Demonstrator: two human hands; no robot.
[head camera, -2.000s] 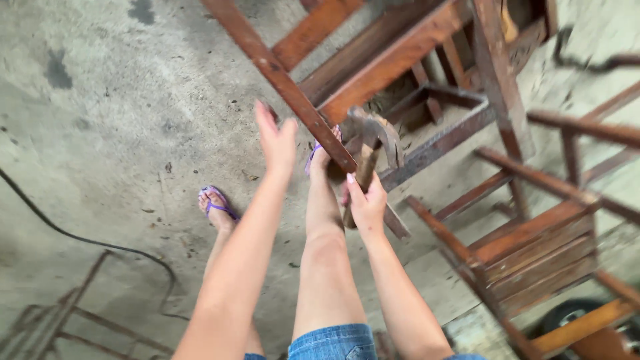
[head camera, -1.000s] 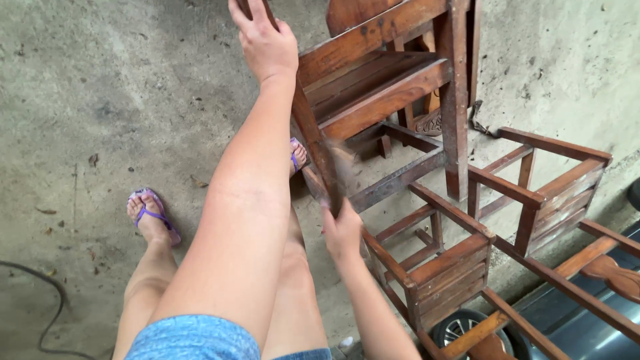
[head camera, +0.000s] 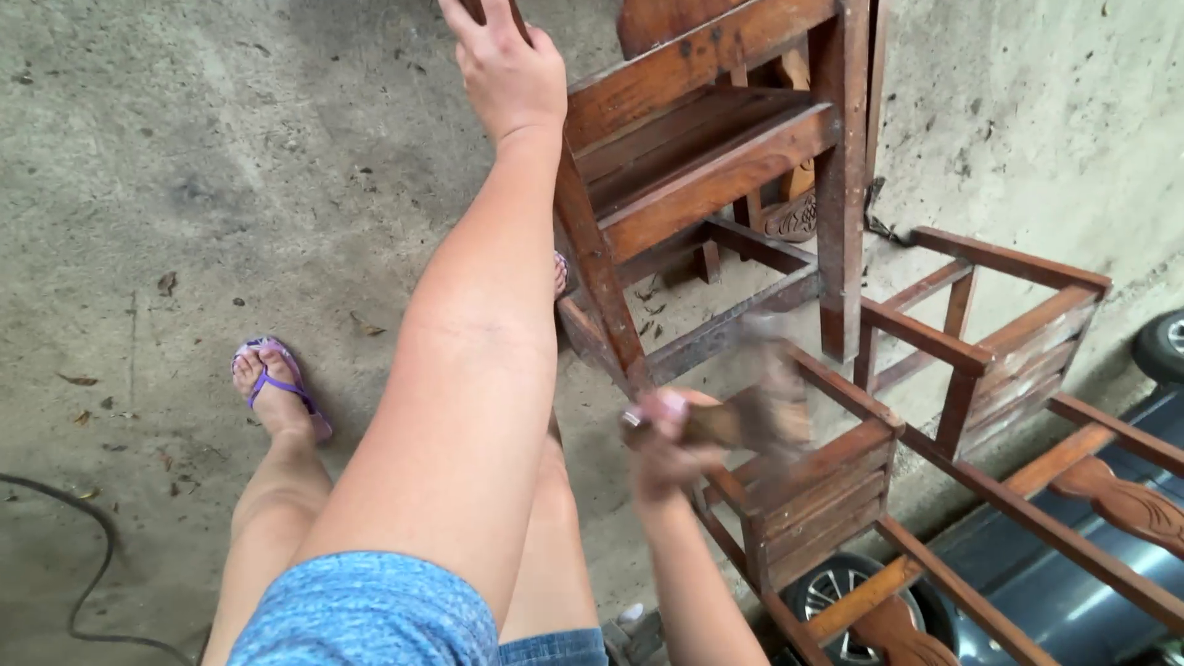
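My left hand (head camera: 518, 79) grips a brown wooden post of the wooden chair (head camera: 717, 180) near the top of the view. My right hand (head camera: 671, 444) is closed around the wooden handle of a hammer (head camera: 740, 418), just below the lower end of a chair leg. The hammer is blurred, and its head lies to the right of my hand. The chair stands tilted in view, with its slatted seat and lower rails visible. Whether the hammer touches the chair cannot be told.
Several more wooden chairs (head camera: 832, 490) stand at the right, some with carved backs. Behind them is a dark car (head camera: 1091, 546) with wheels. My foot in a purple flip-flop (head camera: 277, 384) is on the concrete floor, and a black cable (head camera: 106, 555) lies at the lower left.
My left hand, free two seconds ago, has taken hold of the chair's post. The hammer in my right hand has swung away to the right of the chair leg since one second ago.
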